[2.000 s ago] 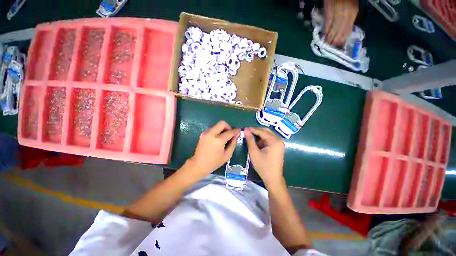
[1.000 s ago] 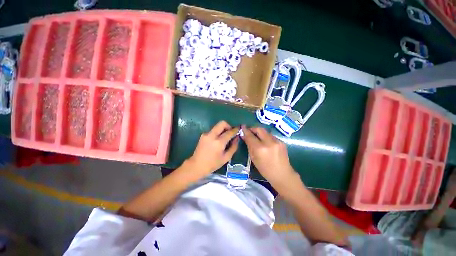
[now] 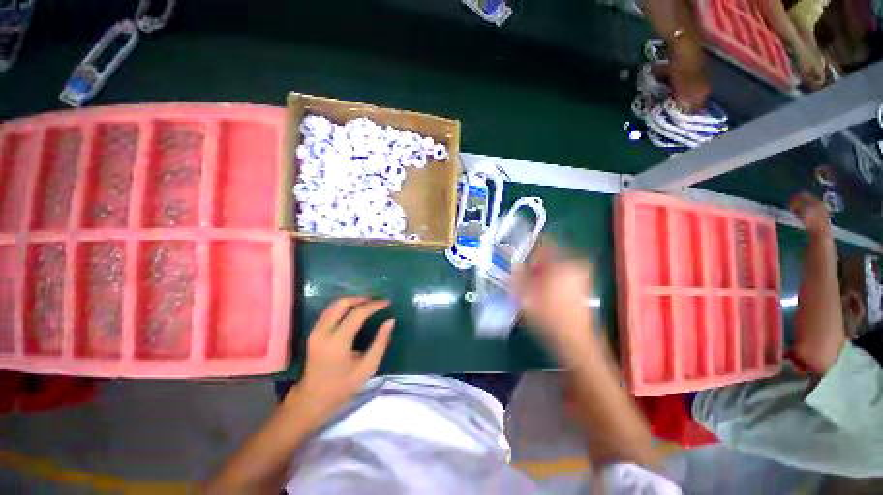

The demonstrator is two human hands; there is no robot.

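Observation:
My left hand (image 3: pixel 346 350) is over the green bench near its front edge, fingers spread, holding nothing that I can see. My right hand (image 3: pixel 557 290) is blurred by motion, right of the loop units. A blurred white-and-blue loop unit (image 3: pixel 499 307) is at its fingertips; the blur hides whether the fingers grip it. More loop units (image 3: pixel 471 222) with blue-and-white ends lie overlapping beside the carton. The open brown carton (image 3: pixel 433 205) holds a pile of white rings (image 3: pixel 349 179). A single small white ring (image 3: pixel 471 297) lies on the bench.
A large pink-red compartment tray (image 3: pixel 247 372) with tiny hardware is at left, a second tray (image 3: pixel 629 290) at right. A pale metal strip (image 3: pixel 557 175) and grey post (image 3: pixel 765 131) are beyond. Another worker's arm (image 3: pixel 821 280) is at right; other hands are at upper right.
My hands have moved apart from the loop unit they both held. My left hand is open further left; my right hand is further right. The view has shifted, and the carton appears lower and further left.

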